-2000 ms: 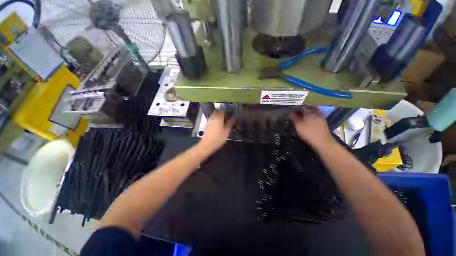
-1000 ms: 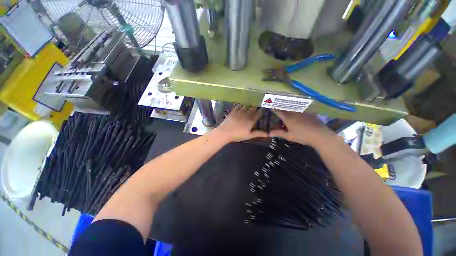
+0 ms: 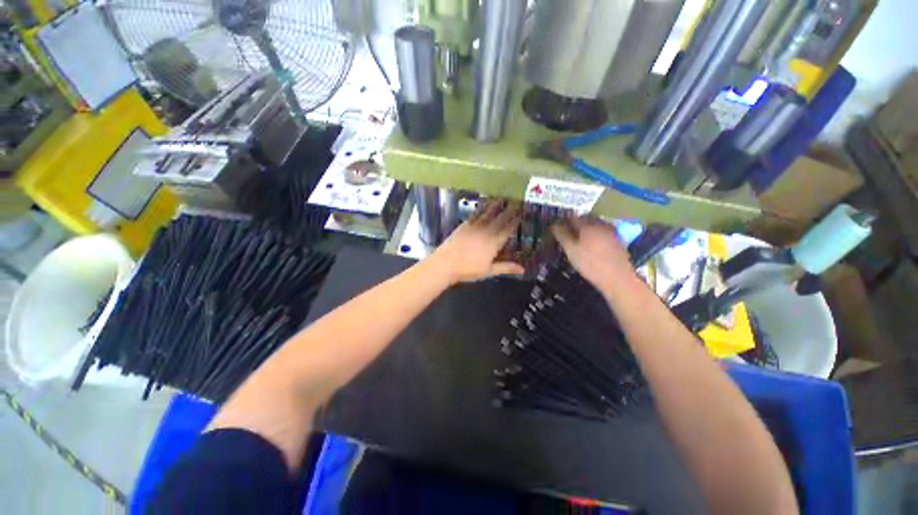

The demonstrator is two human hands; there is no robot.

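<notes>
My left hand (image 3: 485,244) reaches under the front edge of the pale-green press platen (image 3: 453,171), fingers spread over dark parts at the lower mould. My right hand (image 3: 587,246) is beside it, a little to the right, fingers also under the platen edge. What the fingertips touch is dark and partly hidden. Black cables (image 3: 574,352) with small bright metal tips lie fanned on the dark table (image 3: 403,332), just below my right hand. The tips point left.
A dense bundle of black cables (image 3: 201,302) lies at left beside a white bucket (image 3: 60,307). Blue-handled pliers (image 3: 604,181) rest on the platen near steel tie bars (image 3: 498,70). A blue crate (image 3: 820,422) is at lower right.
My hands were close together with the thumbs nearly touching. Now a gap shows between them, and my right hand has pulled back to the right. The camera view has shifted slightly.
</notes>
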